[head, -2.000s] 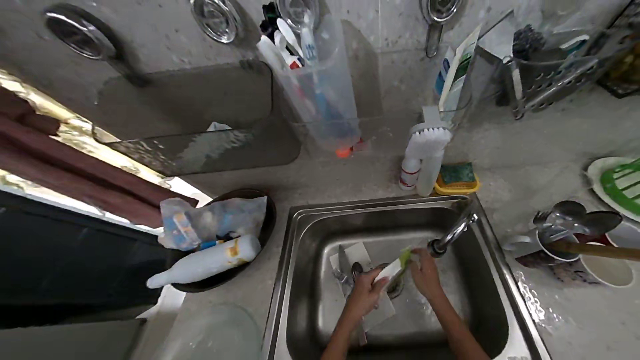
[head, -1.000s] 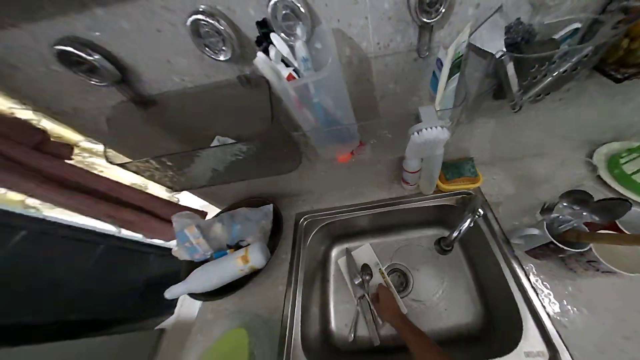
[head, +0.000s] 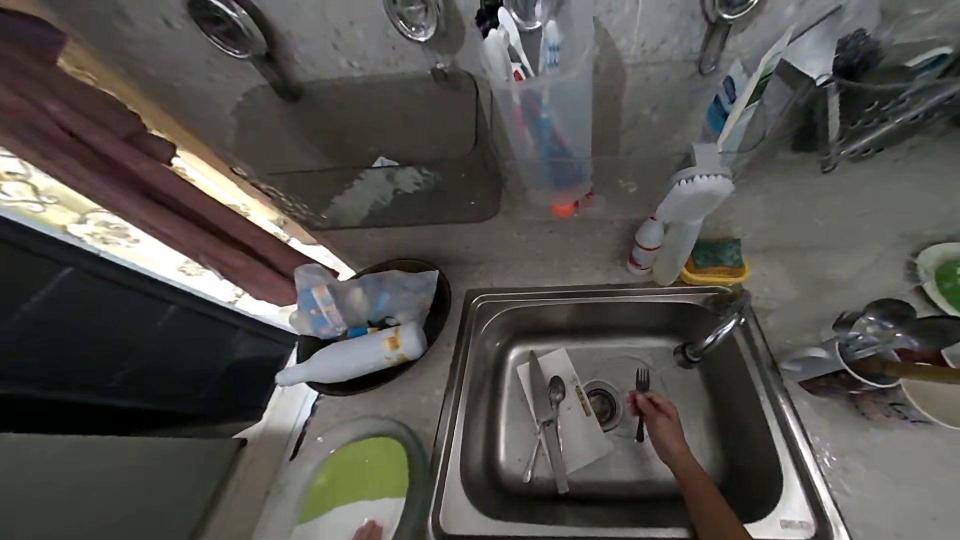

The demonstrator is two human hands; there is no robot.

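My right hand [head: 660,424] grips a metal fork [head: 642,382] by its middle, tines up, over the sink basin [head: 720,480] to the right of the drain [head: 602,405]. Only the fingertips of my left hand [head: 368,531] show at the bottom edge, touching the white part of a green and white item [head: 364,480] in a clear round bowl [head: 420,480]. In the basin, a knife [head: 546,420], a spoon [head: 556,391] and another utensil [head: 533,457] lie on and beside a white flat piece [head: 581,442].
A curved faucet [head: 712,341] reaches over the basin's right side. Behind the sink are a white brush [head: 686,217], a small bottle [head: 646,246] and a sponge [head: 716,255] in a yellow holder. A dark bowl [head: 442,307] with a white bottle [head: 360,356] stands left; cups with utensils [head: 870,367] stand right.
Both hands were together over the sink at first. My left hand has since moved left to the clear bowl, where the green and white item now lies. My right hand has lifted a fork.
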